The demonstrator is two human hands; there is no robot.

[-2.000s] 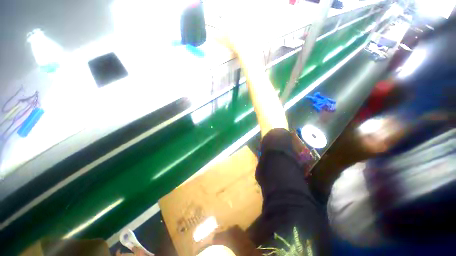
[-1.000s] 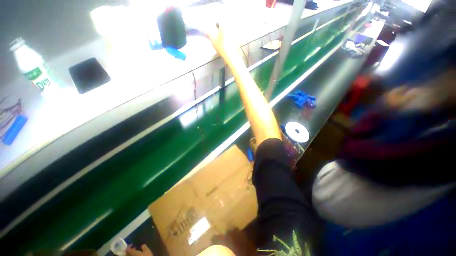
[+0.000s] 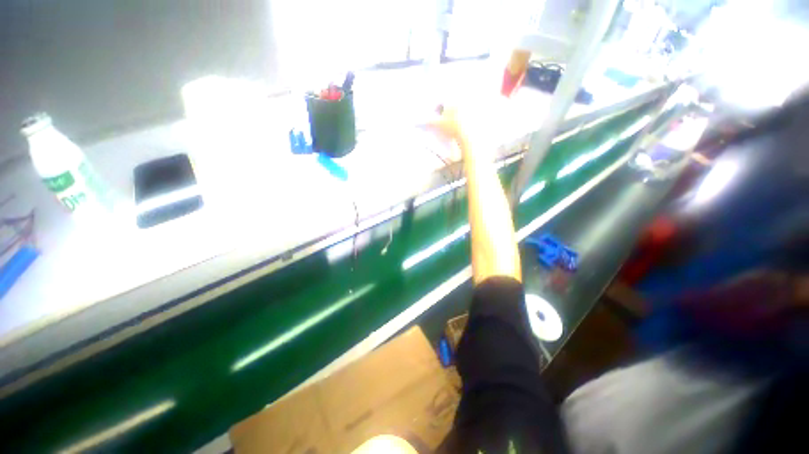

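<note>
My right arm, in a dark sleeve, reaches up over the green strip to the white bench. My right hand (image 3: 451, 122) is above the bench surface, right of the dark pen holder (image 3: 333, 124). It is small and washed out by glare, and a small dark spot shows at the fingertips; I cannot tell whether it holds anything. Thin wires hang over the bench edge below it. A light-blue piece (image 3: 333, 167) lies beside the pen holder. My left hand is not in view. The cardboard sheet (image 3: 355, 395) lies at the bottom centre.
On the bench are a phone (image 3: 167, 188), a white bottle (image 3: 60, 164) and a blue cell (image 3: 16, 269) at far left. Blue cells (image 3: 554, 252) and a white disc (image 3: 543, 317) lie on the dark ledge. A post (image 3: 568, 93) stands right of my hand. A blurred person sits at right.
The view has tilted up, showing more bench and less cardboard. The left hand and the white ring-headed piece at bottom left have left the picture. My right arm still reaches to the bench.
</note>
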